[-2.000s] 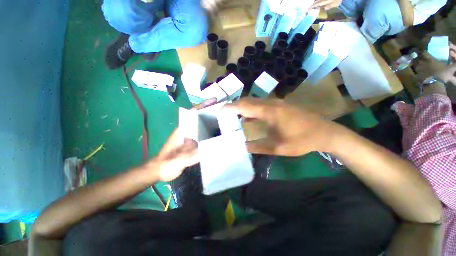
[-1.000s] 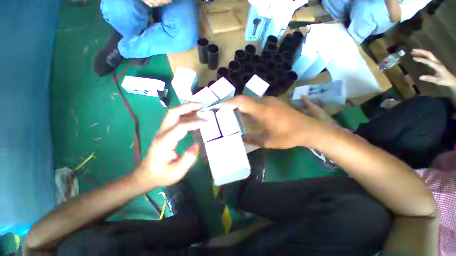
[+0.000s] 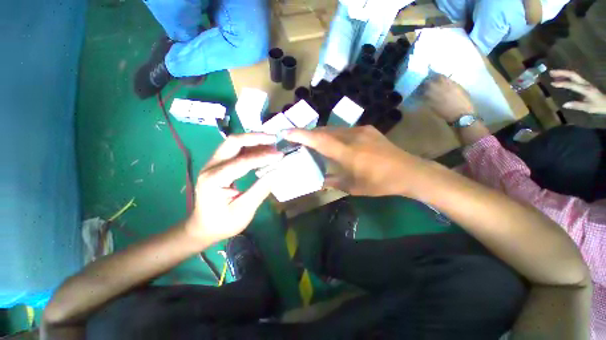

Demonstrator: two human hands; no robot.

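A white product box [image 3: 298, 176] is held upright in front of me, its square end facing up with the lid flap partly folded over the mouth. My left hand [image 3: 232, 186] pinches its left and far edge with thumb and fingers. My right hand [image 3: 362, 159] grips its right side, fingers over the far edge. The lower part of the box is hidden. Just beyond stand several closed white boxes [image 3: 302, 114], and behind them a dense cluster of black tubes [image 3: 342, 93].
Brown cardboard [image 3: 425, 133] lies under the tubes, with a large white sheet [image 3: 482, 73] at right. Another person's hand [image 3: 448, 99] reaches in there. A white box [image 3: 198, 112] lies on the green floor at left. A clear bottle [image 3: 529, 77] is far right.
The long top flap has folded over the box mouth, and both hands have closed in around it. At right, a person's watched arm has reached toward the white sheet.
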